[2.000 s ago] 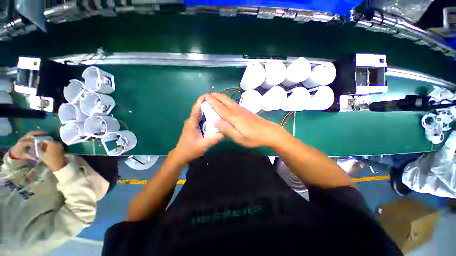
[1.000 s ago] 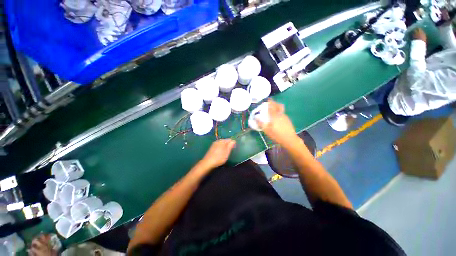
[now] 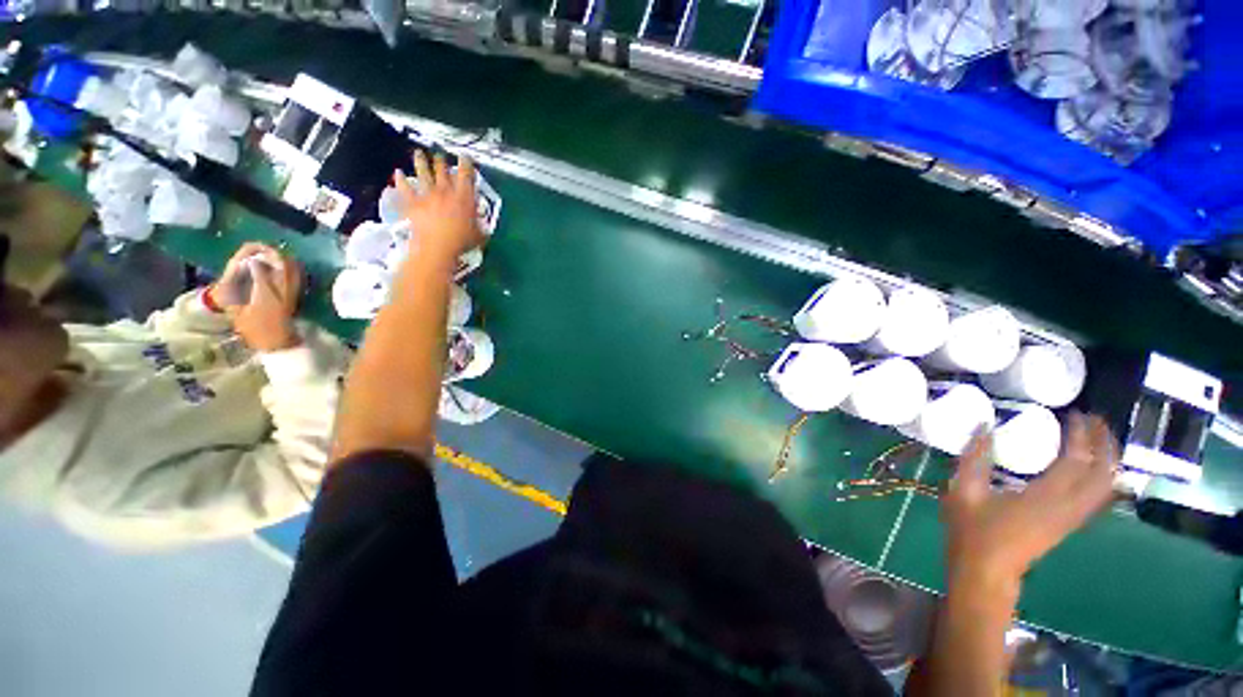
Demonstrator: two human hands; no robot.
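Note:
My left hand (image 3: 439,211) is stretched over the left cluster of white cup-shaped housings (image 3: 363,290), at its back end. Its fingers are spread; whether they grip a housing is hidden. My right hand (image 3: 1025,511) is at the front right end of the right-hand group of white housings (image 3: 889,391), thumb and fingers apart beside the end housing (image 3: 1025,439). The right group stands in two rows, smooth closed ends up. Thin red and dark lead wires (image 3: 736,338) trail from it onto the green bench (image 3: 614,320).
White-and-black fixtures stand beyond the left cluster (image 3: 311,125) and right group (image 3: 1170,419). A blue bin (image 3: 845,102) of white wired parts is above at right. Another worker's hands (image 3: 259,293) hold a white part at left. A metal rail (image 3: 695,215) runs behind.
The view has swung left. My left hand has moved from the bench front to the left cluster. My right hand no longer clearly holds up a white housing; its fingers are now spread.

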